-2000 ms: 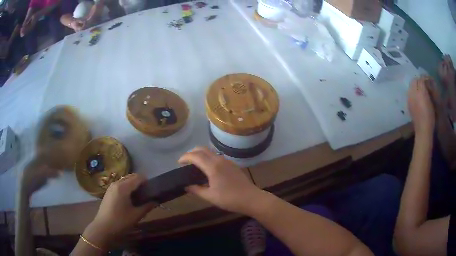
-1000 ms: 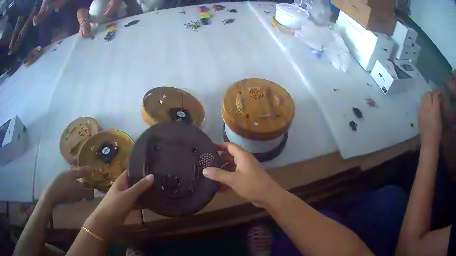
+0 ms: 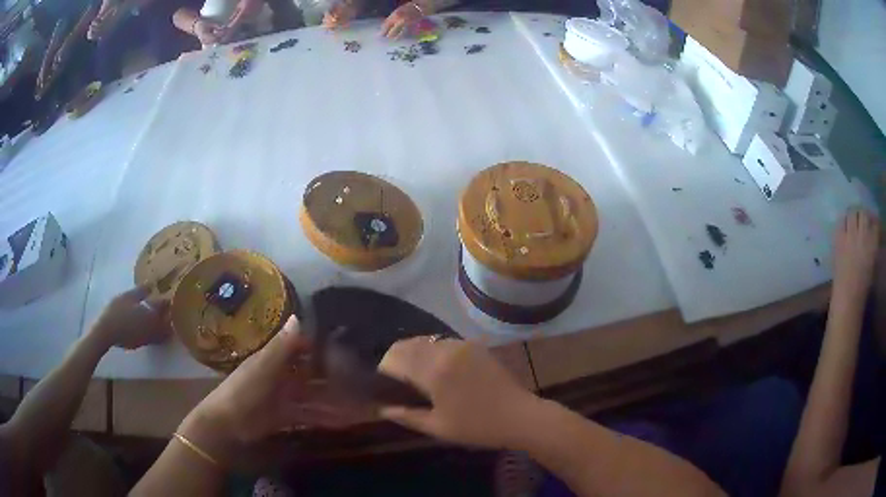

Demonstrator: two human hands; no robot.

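The dark base cover is blurred and tilted, over the table's near edge. My left hand holds it at its left side, thumb up. My right hand is at its near right side, over the cover, with fingers bent; a blurred dark part shows between the hands. Whether the right fingers grip the cover cannot be told. Just left, an open wood-grain shell with a black cooling fan inside leans near my left hand. Behind stands another open shell with a fan on a pale round support.
Stacked shells stand at right of centre. Another person's hand touches a wood-grain cover at left. A person's arm rests at far right. White cartons, plastic bags and small dark parts lie on the table.
The dark base cover has turned from its vented outer face towards me to a blurred tilt, lower and partly behind my hands. My right hand has moved over it. The view has shifted slightly.
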